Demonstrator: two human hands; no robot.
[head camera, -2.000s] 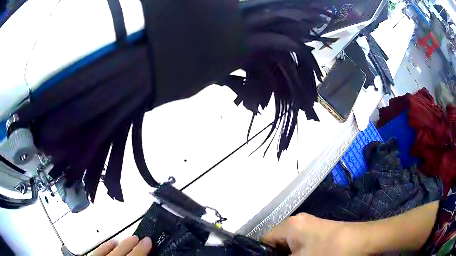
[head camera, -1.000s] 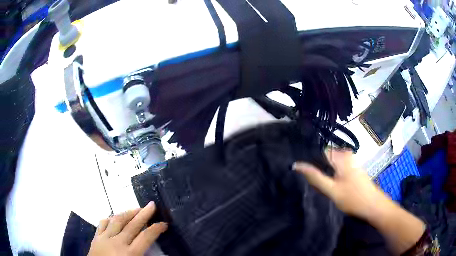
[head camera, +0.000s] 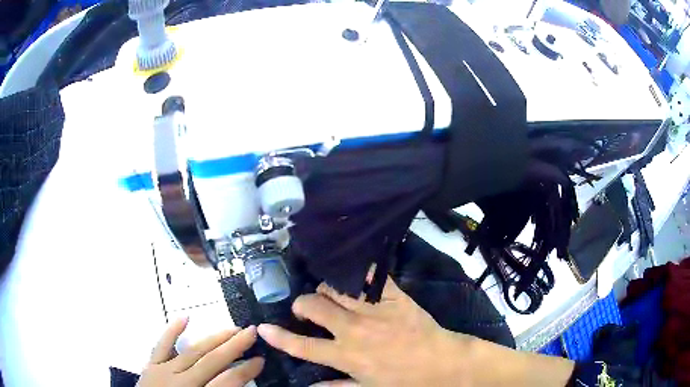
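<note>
The dark checked fabric (head camera: 461, 291) lies on the white sewing machine table, its edge reaching the needle area under the left end of the machine head (head camera: 303, 75). My left hand (head camera: 208, 359) lies at the fabric's left edge, fingers spread, fingertips on or beside the cloth. My right hand (head camera: 371, 325) lies flat on the fabric, its index fingertip close to my left fingertips. Neither hand visibly grips the cloth. The grey-blue cylinder (head camera: 268, 278) sits just above the fingers. The needle itself is hidden.
Black strips (head camera: 371, 196) hang from a wide black band (head camera: 488, 113) around the machine arm. Black-handled scissors (head camera: 522, 283) lie right of the fabric. A dark flat rectangle (head camera: 598, 238), perhaps a phone, lies further right. A blue basket (head camera: 594, 329) and dark red cloth (head camera: 666, 302) stand beyond the edge.
The view has shifted, showing more of the machine head. The fabric now lies at the needle area. My right hand has moved left across the cloth, near my left hand. The scissors lie uncovered.
</note>
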